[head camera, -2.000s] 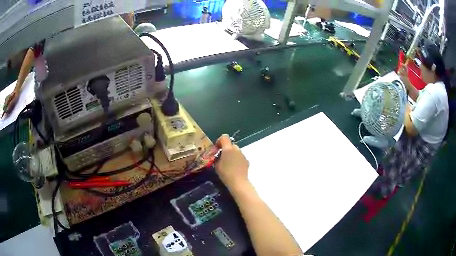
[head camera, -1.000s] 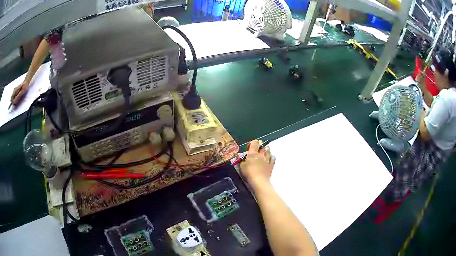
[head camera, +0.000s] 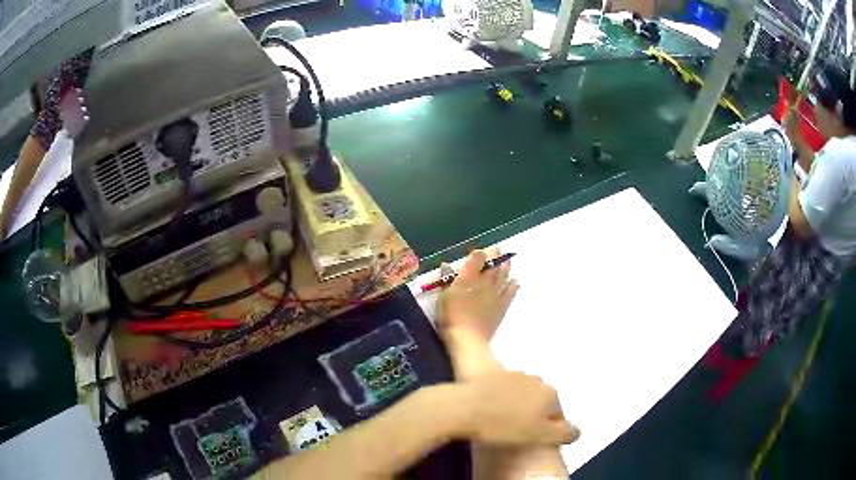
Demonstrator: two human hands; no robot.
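Note:
My right hand [head camera: 479, 295] rests on the large white sheet [head camera: 610, 300] near its upper left corner. It holds a thin red and black pen or probe [head camera: 497, 261] crosswise, its dark end pointing right. My left hand [head camera: 526, 410] lies across my right forearm, with its fingertips at the forearm's right side. Whether it grips is not clear. My left forearm crosses the black test fixture [head camera: 282, 382] and partly covers it. Two green contact blocks show on the fixture, the upper one [head camera: 385, 373] and the lower left one [head camera: 225, 448]. A cream socket [head camera: 308, 429] is partly hidden by my left forearm.
Stacked grey instruments [head camera: 178, 122] stand at left on a patterned board with red leads [head camera: 183, 322]. A cream socket block [head camera: 333, 220] stands beside them. Small adapters [head camera: 557, 110] lie on the green belt [head camera: 450, 141]. A fan [head camera: 749, 183] and a person [head camera: 831, 178] are at right.
My left arm has come in from below and its hand lies over my right forearm. My right hand has moved onto the white sheet with the pen. The view has shifted.

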